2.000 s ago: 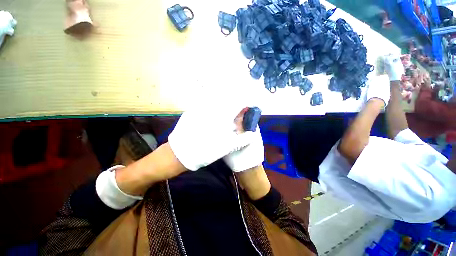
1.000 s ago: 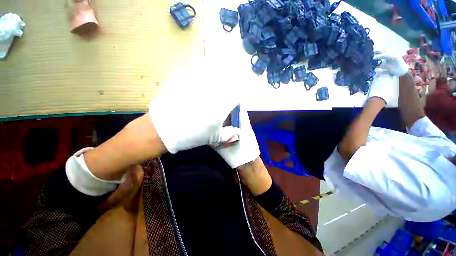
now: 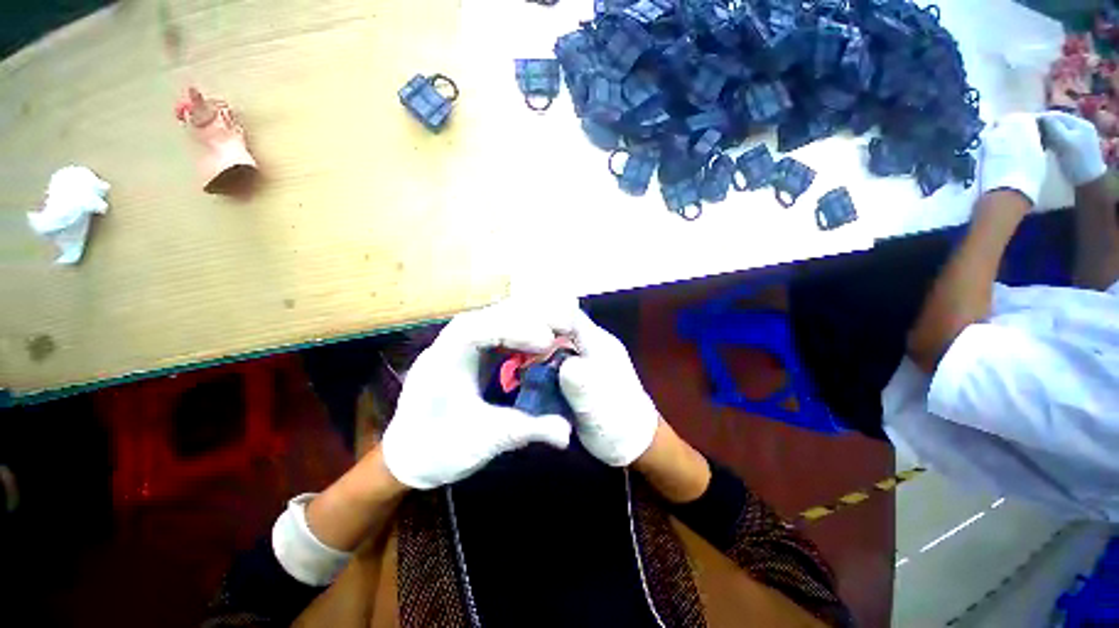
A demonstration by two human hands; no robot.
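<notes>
My left hand (image 3: 460, 405) and my right hand (image 3: 607, 393), both in white gloves, meet just off the table's near edge, in front of my body. Between them they hold a moulded figure part (image 3: 513, 372), of which reddish bits show, with a dark strapped piece (image 3: 541, 388) against it. The fingers hide most of both, so how they fit cannot be told. A large heap of dark strapped pieces (image 3: 785, 92) lies on the white sheet (image 3: 687, 252). One single dark piece (image 3: 428, 101) lies to its left.
Another pink figure part (image 3: 222, 150) and a crumpled white scrap (image 3: 70, 211) lie on the cardboard (image 3: 307, 264) at left. A neighbouring person's gloved hands (image 3: 1031, 153) are at right, near pink-red parts (image 3: 1090, 84). A blue stool (image 3: 763, 368) stands below the table edge.
The view has shifted, so the table sits tilted and more of its left part shows. My hands have turned and come together around the held parts, whose red and dark surfaces now show between the fingers.
</notes>
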